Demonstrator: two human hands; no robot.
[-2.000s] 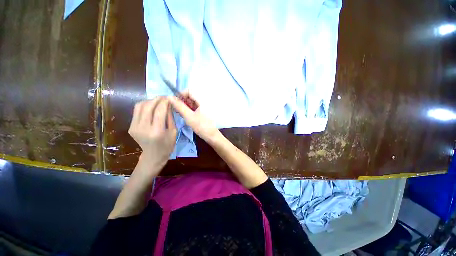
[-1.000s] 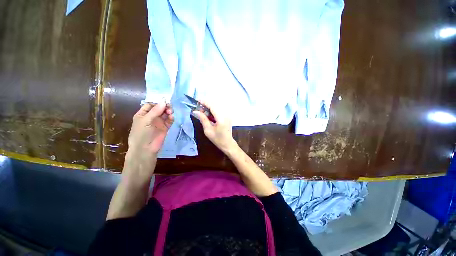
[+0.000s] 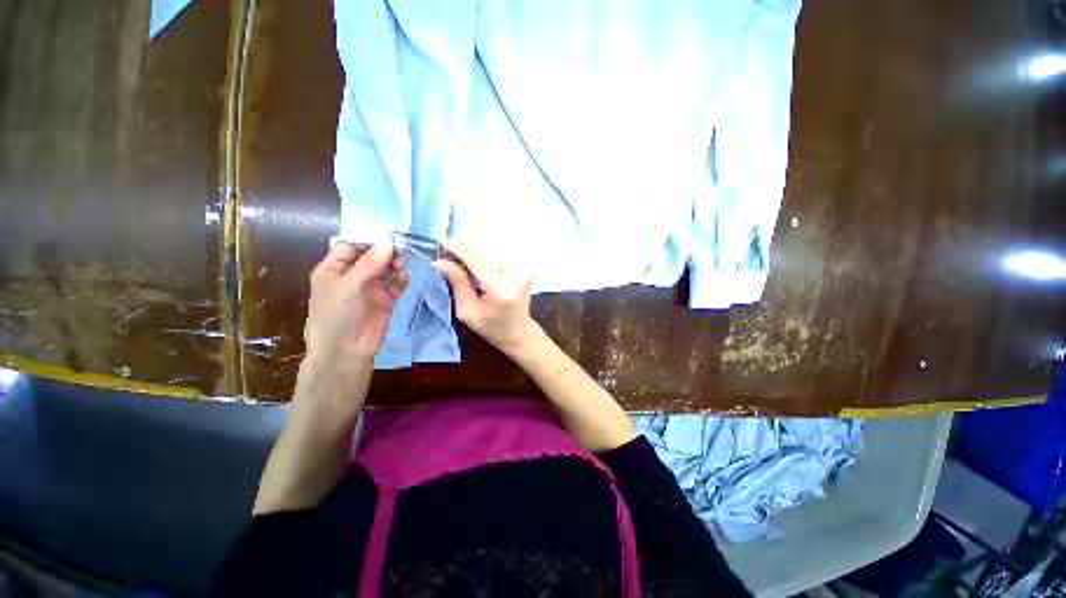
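A light-blue shirt (image 3: 585, 140), nearly white in glare, lies spread on the brown table. My left hand (image 3: 353, 301) pinches the edge of its left sleeve (image 3: 380, 175) between thumb and fingers. My right hand (image 3: 489, 294) holds small metal thread snips (image 3: 417, 243), with the blades pointing left at my left fingertips. A cuff (image 3: 423, 341) with a small button lies below, between my hands. The other cuff (image 3: 727, 287) lies flat on the right. Any thread at the fingertips is too fine to make out.
The glossy table (image 3: 912, 292) has a yellow-taped front edge. A pale grey tub (image 3: 900, 491) with crumpled light-blue garments (image 3: 760, 467) stands below it at the right. A dark grey container (image 3: 140, 467) is below left. A blue cloth corner (image 3: 167, 14) shows at the top left.
My right hand has come off my left hand, and the snips have swung from pointing up-left to nearly level, their tips now at my left fingertips. My left hand has turned and pinches the sleeve edge.
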